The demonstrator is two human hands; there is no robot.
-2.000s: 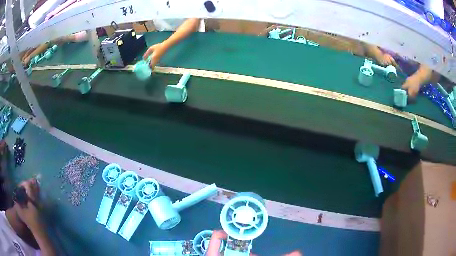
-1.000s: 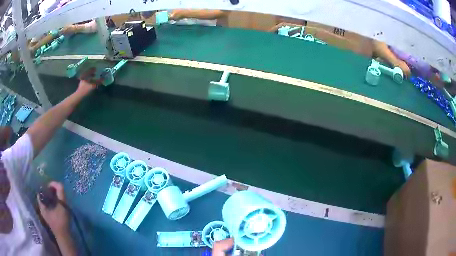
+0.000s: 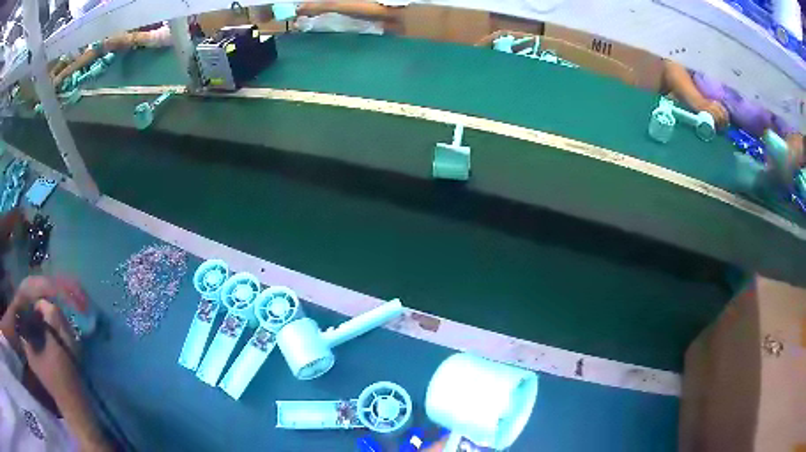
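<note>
A light-blue fan body (image 3: 482, 402) is held up at the bottom edge, its drum head tilted with the opening to the right. Its handle is mostly cut off by the picture's edge. A small bit of skin, seemingly my left hand (image 3: 435, 447), shows at the handle. My right hand is not in view. Left of it an open fan half (image 3: 305, 413) lies sideways with its board showing. Bright blue cells (image 3: 413, 440) lie at the bottom edge, partly cut off.
Three open fan halves (image 3: 231, 327) and a whole fan (image 3: 309, 349) lie on the bench. A heap of screws (image 3: 150, 282) and a neighbour's hands (image 3: 40, 331) are left. The belt (image 3: 353, 238) carries fans. A carton (image 3: 751, 371) stands right. People's hands show across the belt.
The held fan has turned from its spoked face to its drum side and sits further right. The neighbour's arm has drawn back from the belt. Fans on the belt have moved right.
</note>
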